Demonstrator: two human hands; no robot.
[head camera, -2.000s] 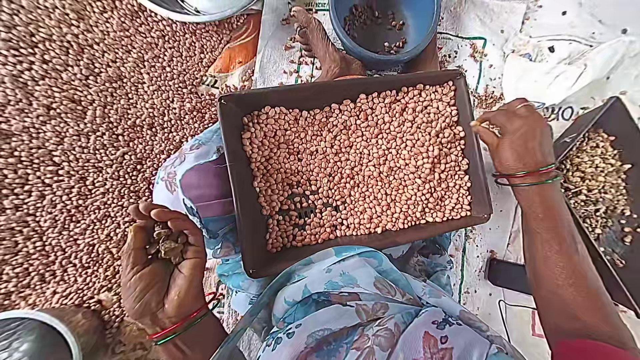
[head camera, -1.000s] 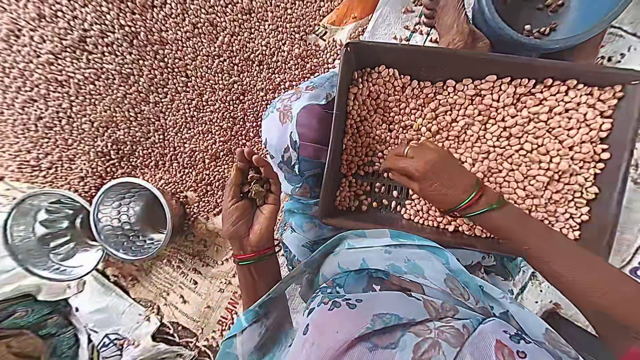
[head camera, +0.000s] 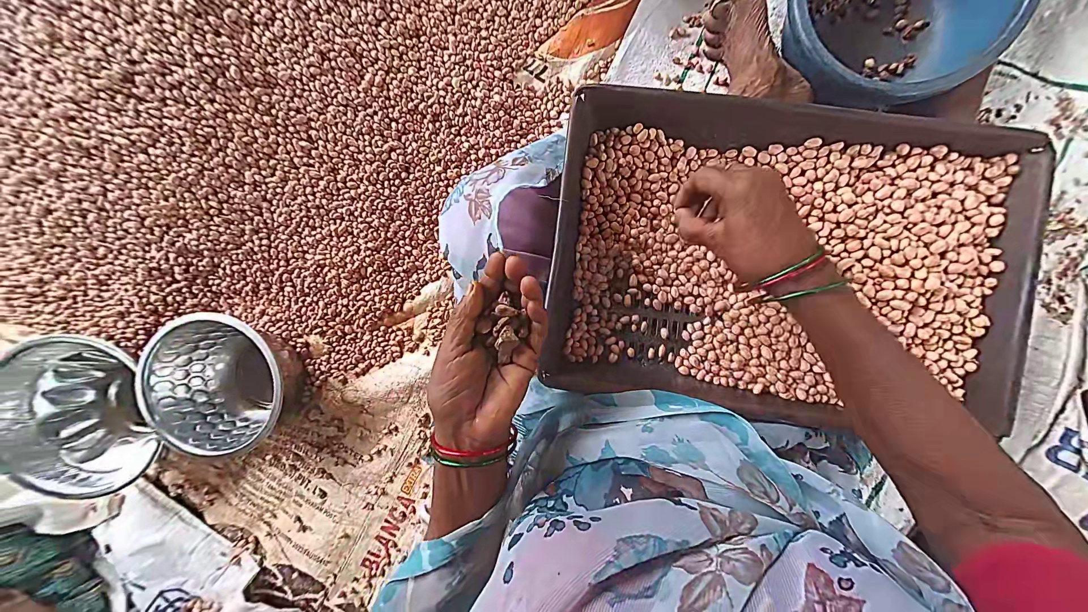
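Note:
A dark plastic tray (head camera: 1024, 280) with a slotted bottom lies across my lap, covered with pinkish-brown shelled nuts (head camera: 909, 229), likely peanuts. Over its left half hovers my right hand (head camera: 748, 221), thumb and forefinger curled together; whether something small is pinched between them cannot be seen. My left hand (head camera: 480, 365), palm up and cupped beside the tray's left edge, holds several dark brown bits (head camera: 506, 327). Slots of the tray bottom show through near its lower left corner.
A large heap of nuts (head camera: 255, 153) spreads at the left. Two shiny metal vessels (head camera: 208, 382) lie below it on printed sacks (head camera: 340, 501). A blue tub (head camera: 943, 76) with dark bits stands beyond the tray, near a bare foot (head camera: 752, 51).
My right hand was at the tray's right edge, then moved in over the nuts; it has since lifted slightly from the lower left area. The view has shifted left. My left hand still holds the bits.

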